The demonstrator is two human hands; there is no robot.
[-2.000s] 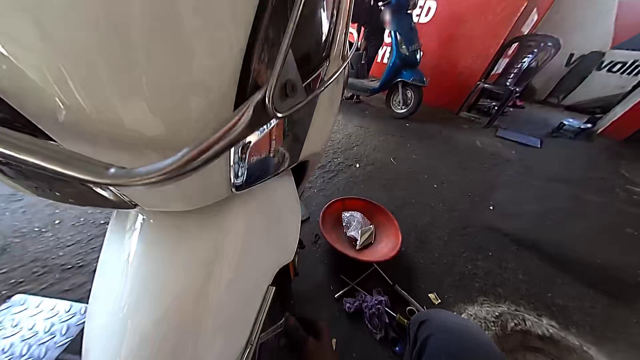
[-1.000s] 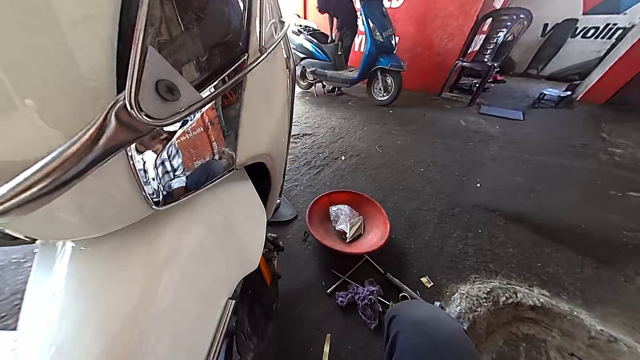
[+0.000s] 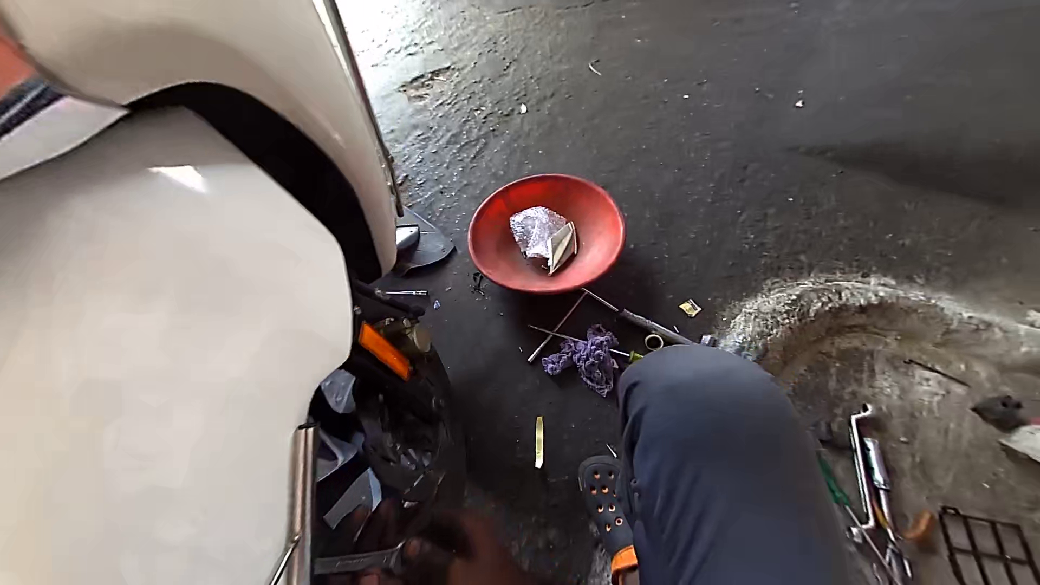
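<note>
At the bottom edge my right hand, dark and blurred, is closed around one end of a metal wrench. The wrench reaches left to the chrome tube beside the scooter's white body panel. Darker finger shapes show above the wrench, but whose hand they belong to is unclear; my left hand cannot be made out. Just above lie the front wheel and an orange reflector. The wrench's far end is hidden behind the tube.
A red bowl holds clear plastic wrap and a small packet. Thin rods and a purple rag lie below it. My bent knee is at centre right. Several hand tools and a black metal grid lie at lower right.
The view has tilted down, and the blue scooter and chair have left it. My hand and the wrench have come into view at the bottom; neither shows one second ago.
</note>
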